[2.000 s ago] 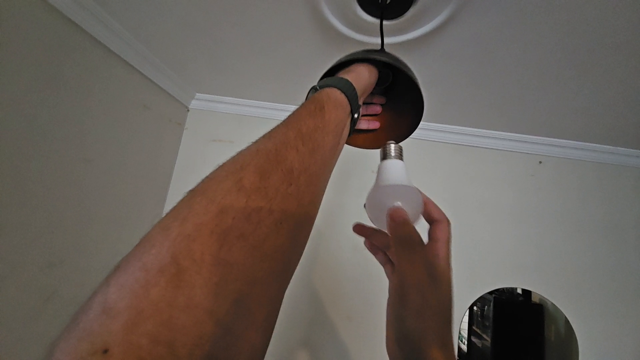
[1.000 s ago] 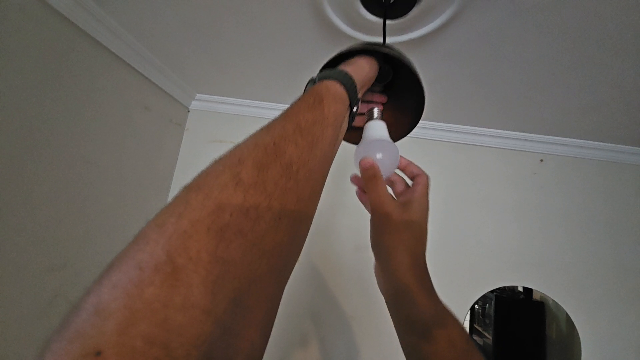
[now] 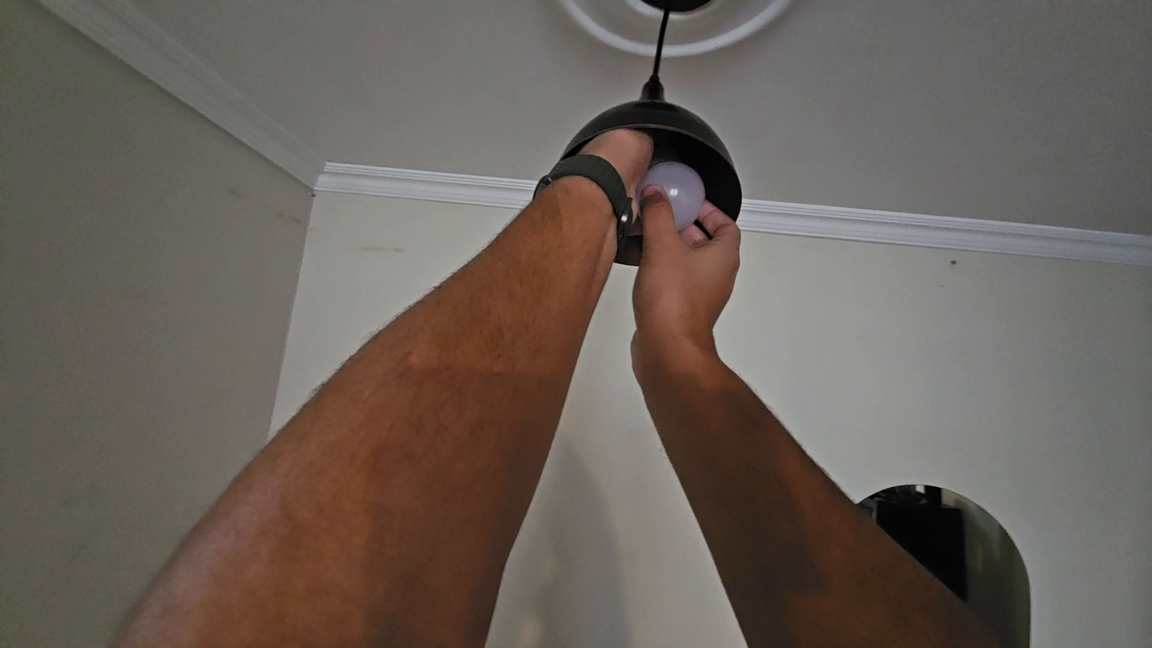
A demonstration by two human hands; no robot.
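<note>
A black dome pendant lamp shade hangs from the ceiling on a black cord. My left hand, with a dark watch strap at the wrist, reaches up inside the shade; its fingers are mostly hidden, so what they hold does not show. My right hand grips a white light bulb by its globe, thumb in front and fingers at the right side. The bulb is within the shade's opening, globe towards me. Its metal base and the lamp socket are out of sight.
Above the shade is a white round ceiling moulding. White cornice runs along the top of the walls. At the lower right an arched mirror is on the wall, partly behind my right forearm.
My right hand has moved the bulb up from below the shade into its opening, and the metal base has gone out of sight. My left hand has stayed inside the shade.
</note>
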